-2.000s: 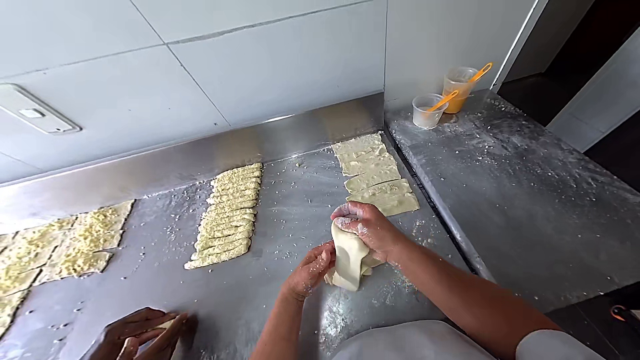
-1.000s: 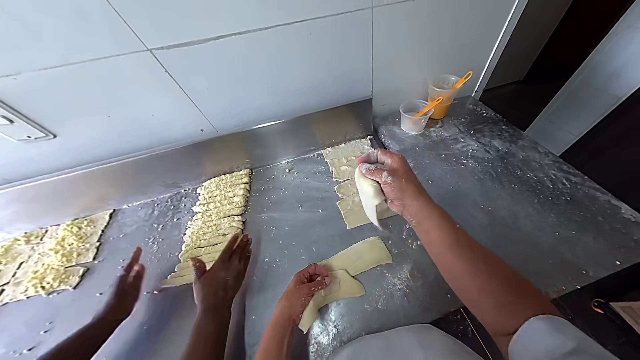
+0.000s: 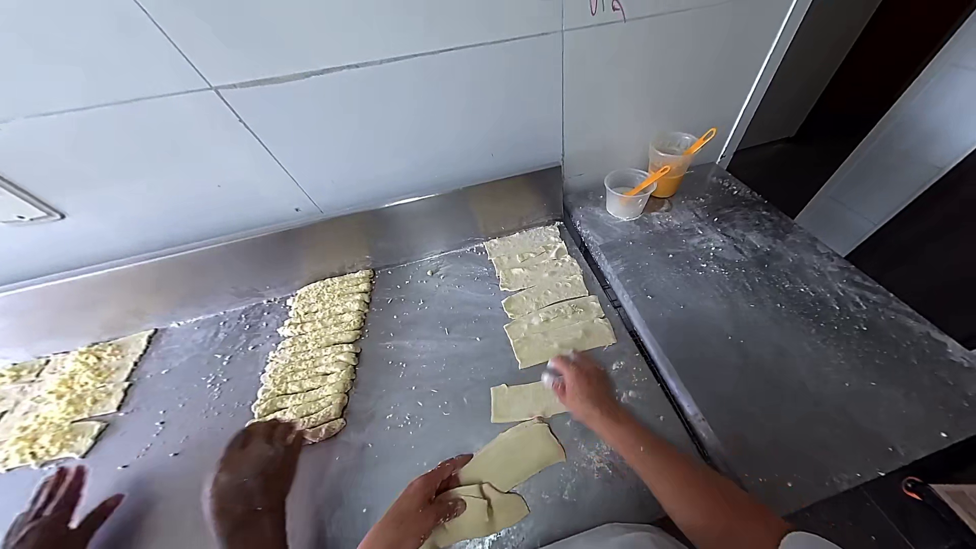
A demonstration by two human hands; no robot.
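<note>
My left hand [image 3: 427, 503] holds the left edge of flat dough pieces [image 3: 515, 457] near the front of the steel worktop. Farther back, my right hand [image 3: 581, 385], slightly blurred, is over the right end of a small dough rectangle [image 3: 522, 402]; its fingertips are floury, and whether it grips the dough I cannot tell. Beyond it lies a column of overlapping flat dough rectangles [image 3: 557, 320]. To the left is a column of rolled dough strips with grated topping [image 3: 316, 343]. Flat dough sheets with grated cheese-like shreds [image 3: 84, 381] lie at the far left.
A co-worker's two hands [image 3: 255, 480] are at the lower left, one touching the near end of the topped rolls. Two plastic cups [image 3: 627, 204] with orange-handled utensils stand on the dark side counter [image 3: 762, 305]. A steel backsplash [image 3: 427, 213] runs along the tiled wall.
My right hand has lowered from the back dough column, where it held a hanging dough piece. The co-worker's right hand has moved nearer the rolls' front end.
</note>
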